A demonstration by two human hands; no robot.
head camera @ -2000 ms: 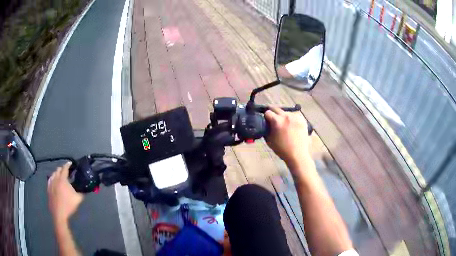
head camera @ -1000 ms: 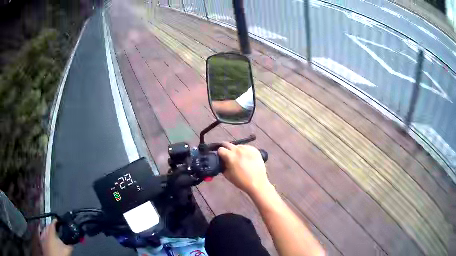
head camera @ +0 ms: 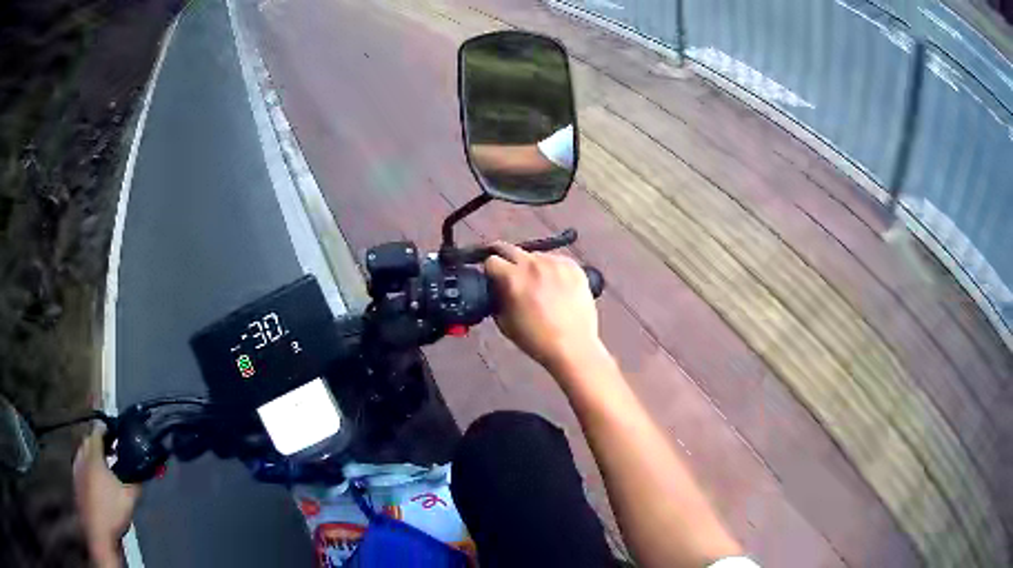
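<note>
My right hand [head camera: 547, 305] is closed round the black right throttle grip [head camera: 597, 282]; the brake lever [head camera: 533, 243] runs just ahead of it. My left hand [head camera: 106, 497], at the lower left, is round the left handlebar grip, which it mostly hides. The black digital dashboard [head camera: 267, 336] between them shows a glowing 30. A white panel [head camera: 299, 417] sits just below it. Both hands are bare.
A rear-view mirror [head camera: 519, 117] reflects an arm and white sleeve. A printed bag [head camera: 422, 501] and blue pouch [head camera: 405, 546] lie by my dark-clad knee [head camera: 522, 488]. A grey lane [head camera: 189, 244], red paving [head camera: 367, 122] and a railing [head camera: 909, 133] are around.
The handlebar, mirror and hands sit higher in view than one second ago, and more of the bag shows. The dashboard number went from 29 to 30. Both hands keep their hold.
</note>
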